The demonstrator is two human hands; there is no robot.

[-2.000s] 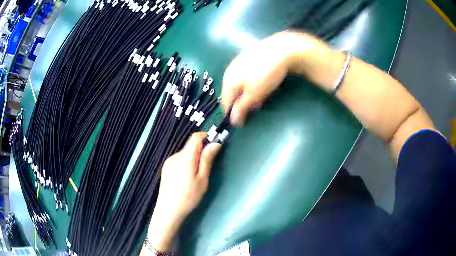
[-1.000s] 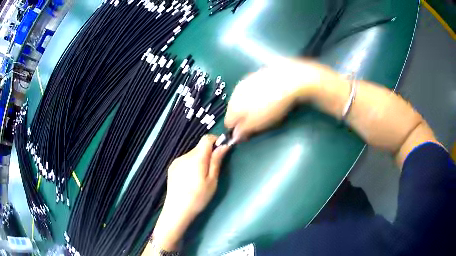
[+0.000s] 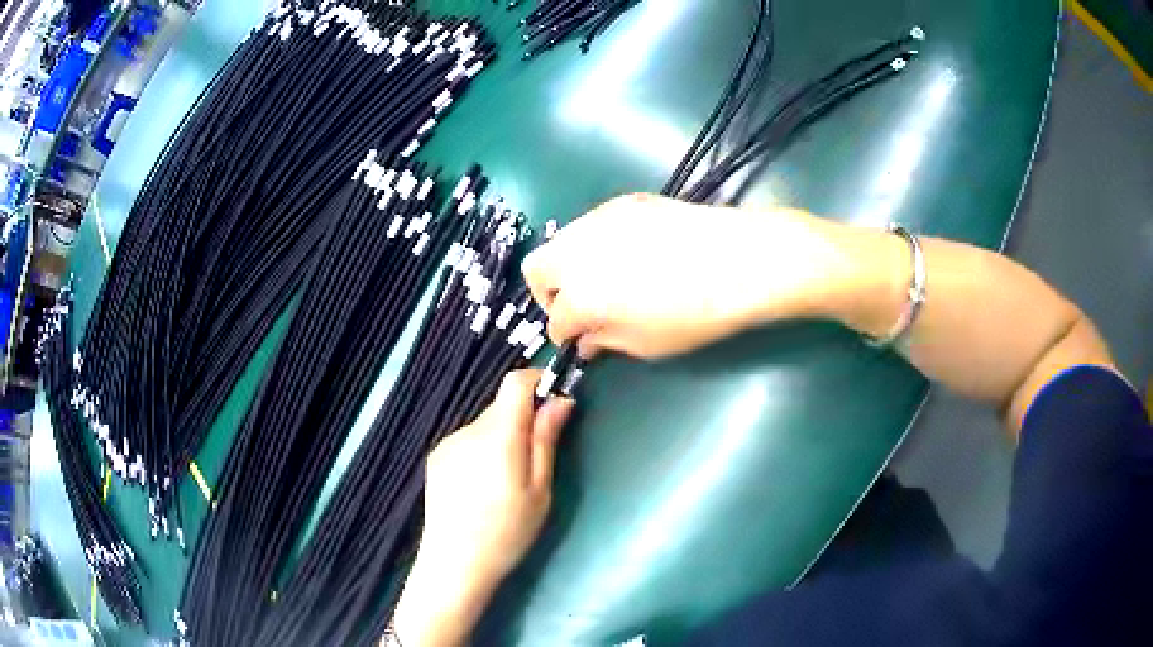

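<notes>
My left hand (image 3: 487, 487) pinches black cables by their ends, where white end pieces (image 3: 558, 378) show between the fingertips. My right hand (image 3: 632, 278) is just above and holds black cables at the same spot; its fingertips nearly touch my left hand. Several black cables with ring terminals (image 3: 900, 61) trail from behind my right hand toward the upper right. The fan of black cables (image 3: 379, 367) lies left of my hands, its white-marked ends (image 3: 478, 284) beside my right hand. How many cables I hold is hidden by my fingers.
Broad black cable bundles (image 3: 240, 202) lie at the left on the green table (image 3: 683, 506). More black strands (image 3: 575, 23) lie at the top. A smaller bundle (image 3: 79, 468) with white ends is at the far left. Blue bins (image 3: 61, 82) stand beyond the left edge.
Both hands have moved slightly down in the picture. White end pieces show more clearly between the fingertips than one second ago. The trailing cables at the upper right have swung and show more distinctly.
</notes>
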